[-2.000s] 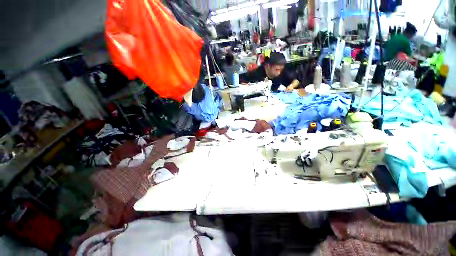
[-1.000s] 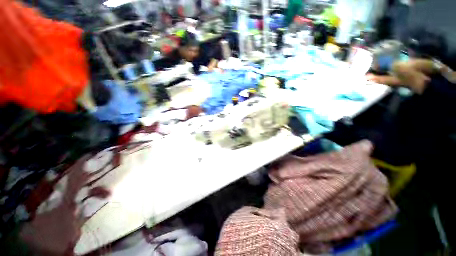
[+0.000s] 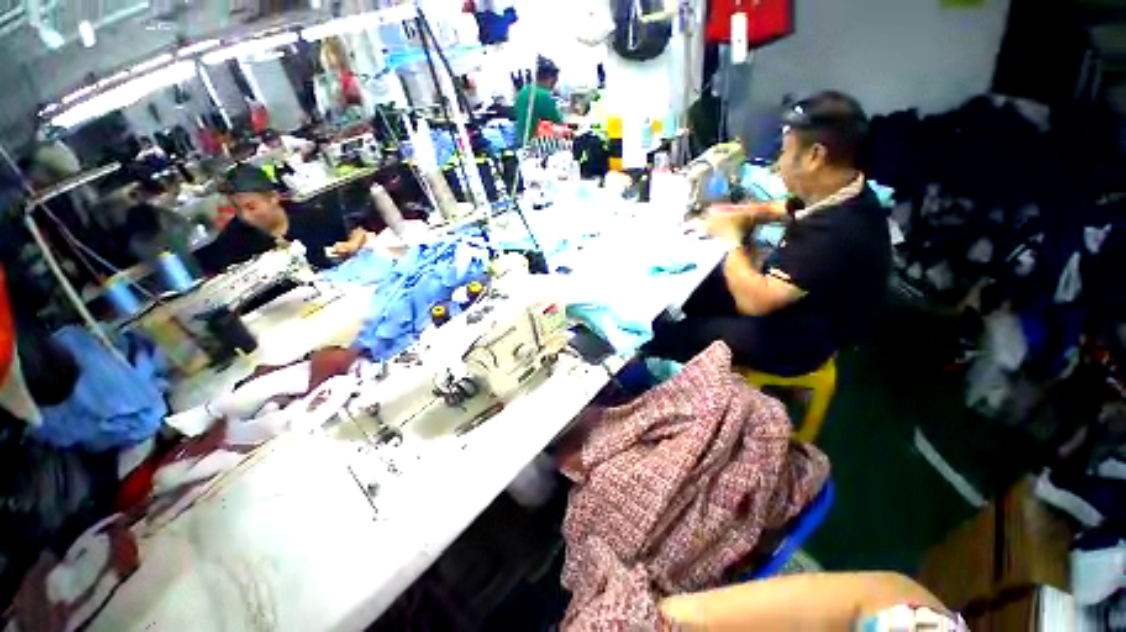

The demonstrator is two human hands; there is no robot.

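Note:
Pink-maroon and white flecked tweed garment pieces (image 3: 685, 463) lie heaped on a blue stool (image 3: 800, 528) to the right of the machine table. My right forearm (image 3: 790, 602) enters at the bottom right, with a patterned sleeve edge. Its far end meets the lower tweed; no fingers can be made out, so the grip cannot be told. My left hand is not in view. The off-white sewing machine (image 3: 512, 352) stands on the white table (image 3: 266, 543), with dark-handled snips (image 3: 457, 390) on it.
Brown and white cut pieces (image 3: 93, 568) lie at the table's left. Blue garments (image 3: 426, 290) and thread cones (image 3: 474, 290) are behind the machine. A person (image 3: 815, 235) sits on a yellow stool (image 3: 815, 398) at right; another person (image 3: 266, 216) works behind. Cardboard (image 3: 1006, 543) stands at bottom right.
The view has swung right and the machine has shifted left in the picture. The orange-red bag is nearly out of view. My right forearm has come in beside the tweed.

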